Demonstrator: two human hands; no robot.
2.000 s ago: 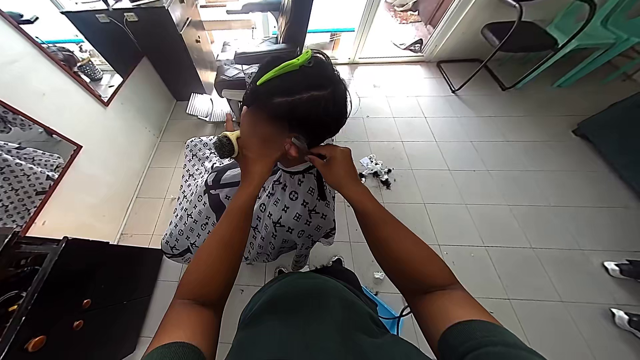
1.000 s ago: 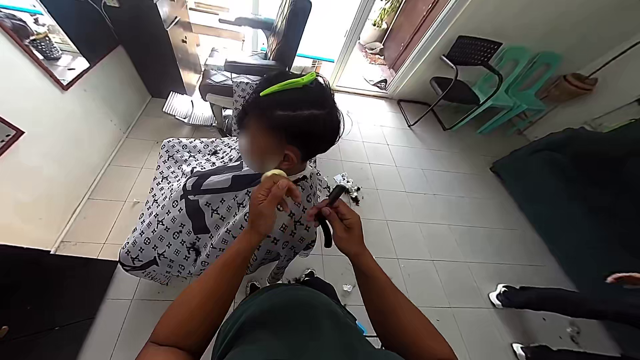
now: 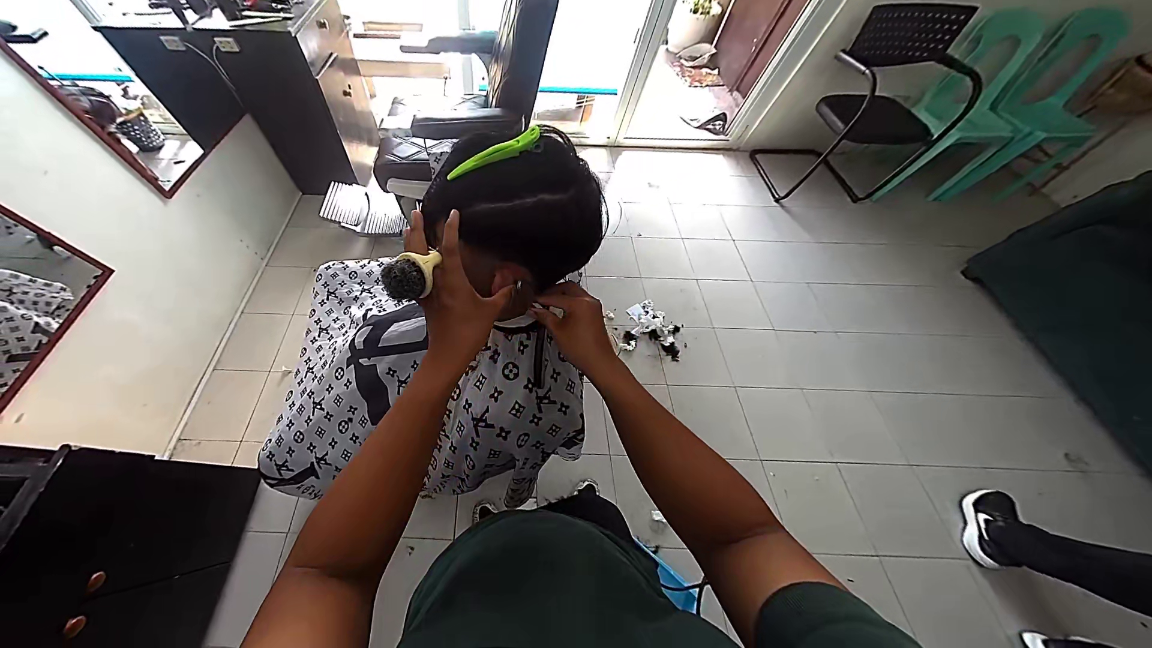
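A seated person in a black-and-white patterned barber cape (image 3: pixel 504 396) faces left, a bright green hair clip (image 3: pixel 495 153) in their black hair (image 3: pixel 531 202). My left hand (image 3: pixel 457 301) rests against the side of the head near the ear, with a neck brush (image 3: pixel 409 274) with dark bristles and a pale yellow handle held in it. Behind the ear, my right hand (image 3: pixel 576 322) is at the nape, fingers pinched on something mostly hidden. A dark narrow tool handle (image 3: pixel 539 358) hangs below that hand, over the cape.
A black barber chair (image 3: pixel 454 135) stands beyond the person. Hair and paper scraps (image 3: pixel 650 328) lie on the tiles. At left are framed mirrors and a dark cabinet (image 3: pixel 135 540); at right, a black chair (image 3: pixel 877 117), green plastic chairs (image 3: pixel 1035 117) and another person's shoe (image 3: pixel 985 526).
A second ago both hands were lower, off the head, the right holding a dark tool in plain view. Both are now back up at the ear and nape.
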